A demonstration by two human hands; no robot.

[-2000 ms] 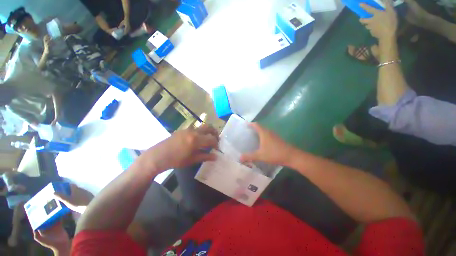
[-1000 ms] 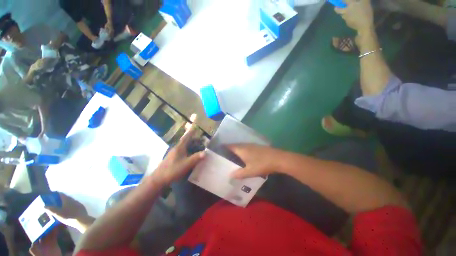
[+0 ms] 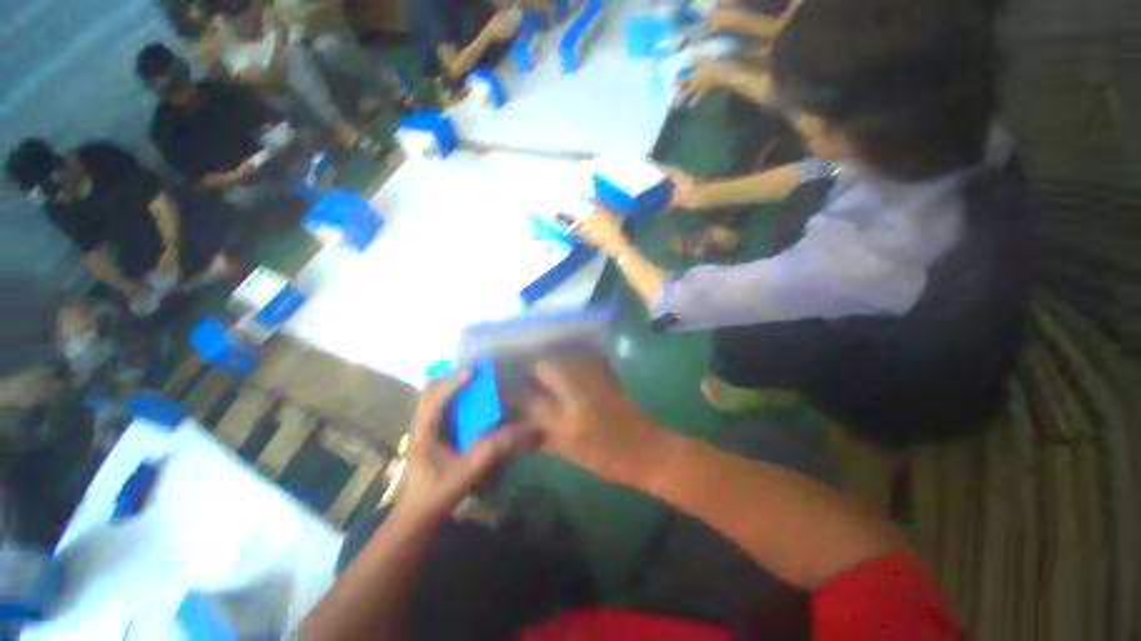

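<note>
The frame is blurred. My left hand [image 3: 441,438] holds the left side of a printed carton [image 3: 538,328], with my fingers on its bright blue side. My right hand [image 3: 582,420] is against the carton's near right part, its fingers partly over the carton. The carton's pale face and upper edge show beyond my hands, above my lap. Its inside cannot be made out. A small bit of bright blue [image 3: 438,371] shows just beyond my left fingers at the table edge.
A white table [image 3: 413,269] ahead bears blue-and-white boxes [image 3: 344,220]. Another white table [image 3: 200,501] is at left, with a dark-blue lump [image 3: 135,488]. Wooden slats [image 3: 288,432] lie between them. A person in a lilac sleeve [image 3: 801,269] handles boxes at right. Other people sit at upper left.
The view has swung to the right and up. The carton has turned and been raised, with its blue side now showing in my left hand. The person at right now has both hands at boxes on the table.
</note>
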